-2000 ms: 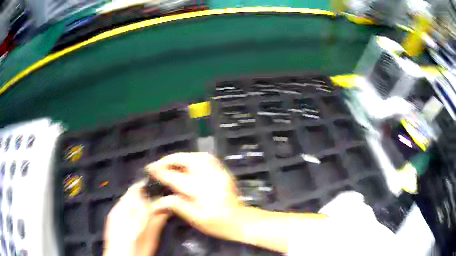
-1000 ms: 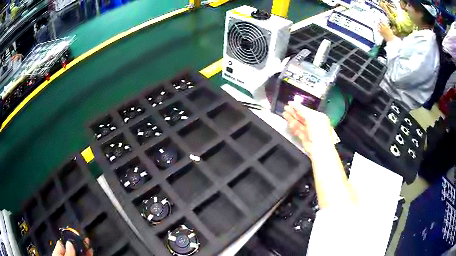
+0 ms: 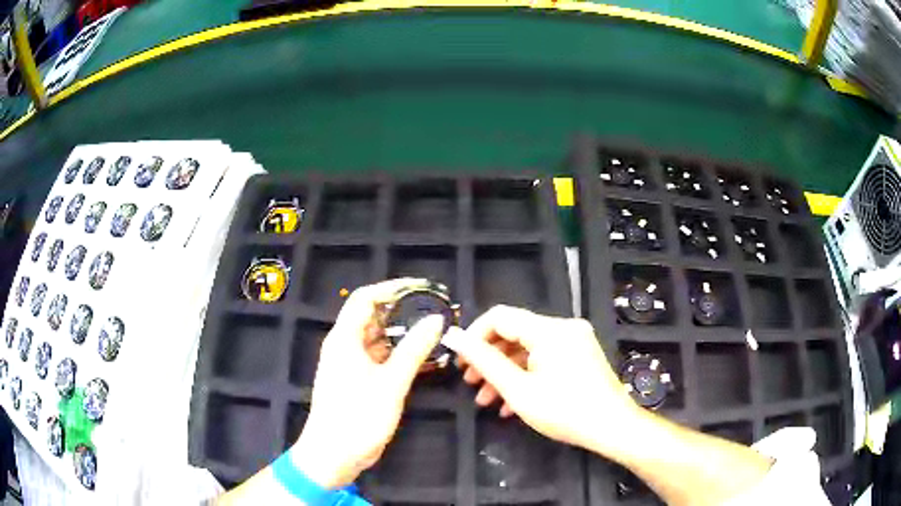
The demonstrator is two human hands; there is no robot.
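Note:
A dark round unit with a silvery rim [image 3: 423,308] is held above the near black foam tray [image 3: 265,344]. My left hand [image 3: 361,371], with a blue wrist band [image 3: 301,481], grips it, thumb across its dark face. My right hand [image 3: 538,371] is at the unit's right edge, thumb and fingers close together; a small whitish spot shows at the fingertips, too blurred to name. Two round housings with yellow insides, one above the other [image 3: 282,216], sit in the near tray's left column. The pockets under my hands are partly hidden.
White tray with rows of mottled discs [image 3: 138,247] and a green marker [image 3: 77,423] at left. Right black foam tray [image 3: 726,371] holds several dark units with white tabs. White fan box [image 3: 877,212] stands at the right edge. Yellow tape edges the green bench [image 3: 395,89] behind.
The view has swung back left from the right tray and fan. My right hand has moved from the purple-lit device to the unit in my left hand, which now shows above the near tray.

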